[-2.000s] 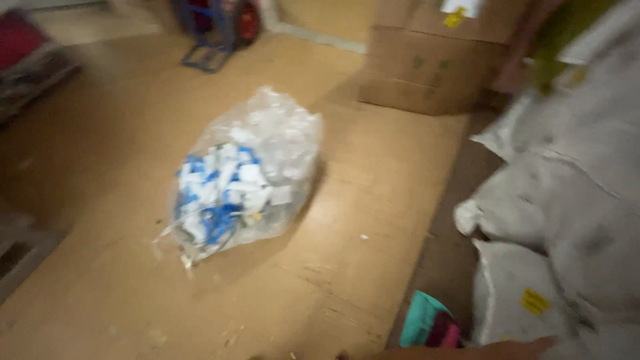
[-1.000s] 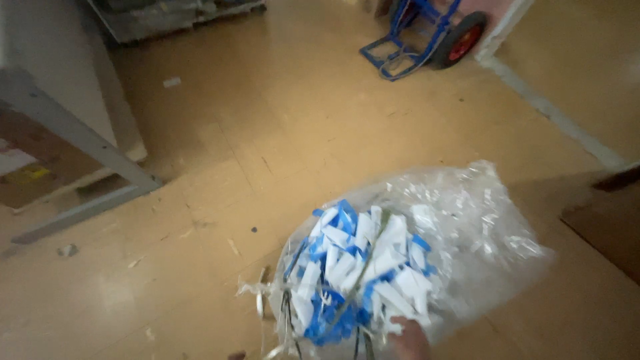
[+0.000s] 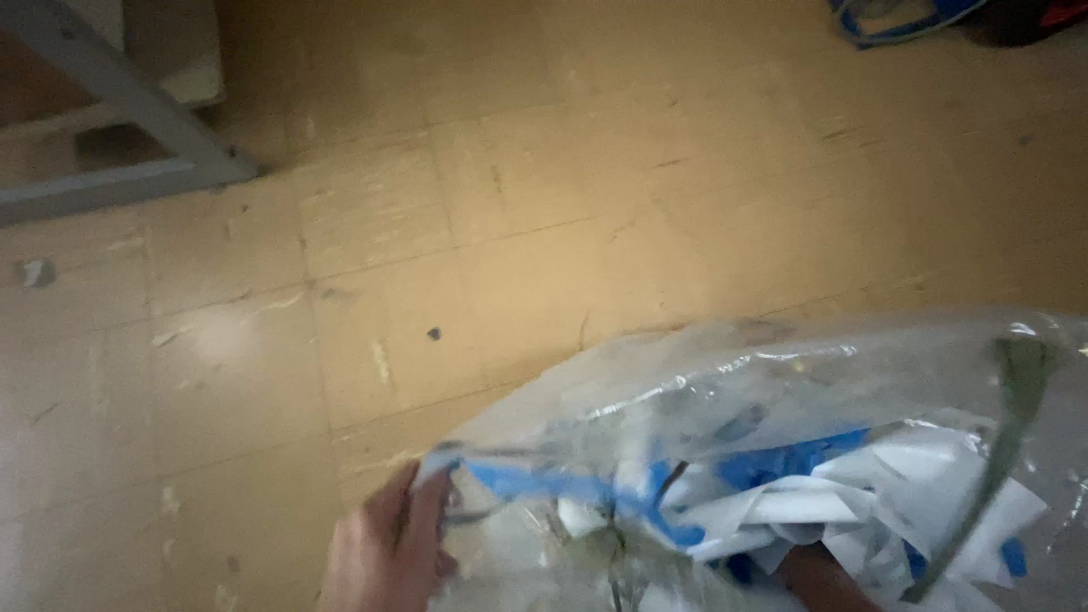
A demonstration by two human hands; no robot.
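A large clear plastic bag (image 3: 731, 374) fills the lower right, holding crumpled white sheets (image 3: 901, 484), blue pieces (image 3: 790, 455) and a green strip (image 3: 994, 467). My left hand (image 3: 391, 544) pinches the left edge of the bag between thumb and fingers. My right hand (image 3: 820, 578) shows only in part at the bottom, among the white sheets; its fingertips are hidden, so its grip cannot be made out.
Tan tiled floor (image 3: 527, 255) with small scraps lies beyond the bag. A grey metal frame leg (image 3: 204, 161) stands at upper left. Part of a blue hand truck (image 3: 909, 30) and its dark wheel (image 3: 1011, 21) show at the top right.
The view has moved closer to the bag. My left hand, barely visible at the bottom edge a second ago, now holds the bag's edge. My right hand is now among the white sheets.
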